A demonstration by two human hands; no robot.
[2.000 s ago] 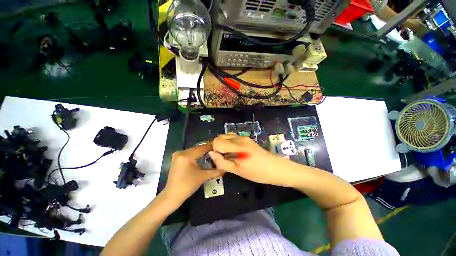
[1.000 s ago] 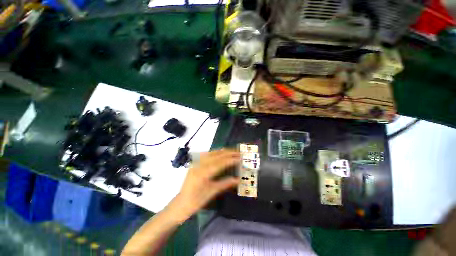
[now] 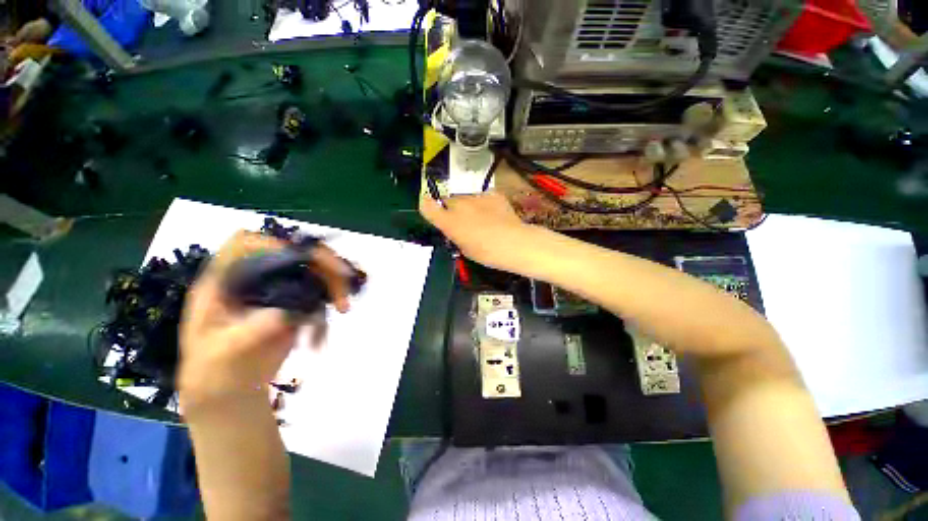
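Note:
My left hand [image 3: 229,326] is over the white sheet at left, blurred, with its fingers around a black adapter [image 3: 275,280]. The pile of black adapters [image 3: 148,310] lies beside and partly behind it. My right hand [image 3: 473,224] is at the back left edge of the black test board [image 3: 539,422], below the bulb, with its fingers closed on a red and black pen-like probe [image 3: 463,270]; its red end shows below the hand. The left test socket [image 3: 501,371] carries a white plug adapter [image 3: 501,325]. The right test socket [image 3: 658,368] is partly hidden by my right forearm.
A clear glass bulb [image 3: 474,92] stands behind my right hand, left of the bench meter [image 3: 570,137]. Black and red leads lie on the wooden base [image 3: 611,204]. A white sheet [image 3: 845,305] lies at right. Blue bins [image 3: 132,463] are below left. More adapters lie on the green bench behind.
My hands have parted from over the board. My left hand has moved left to the adapters and taken hold of one. My right hand has come back into view and reached across to the back left.

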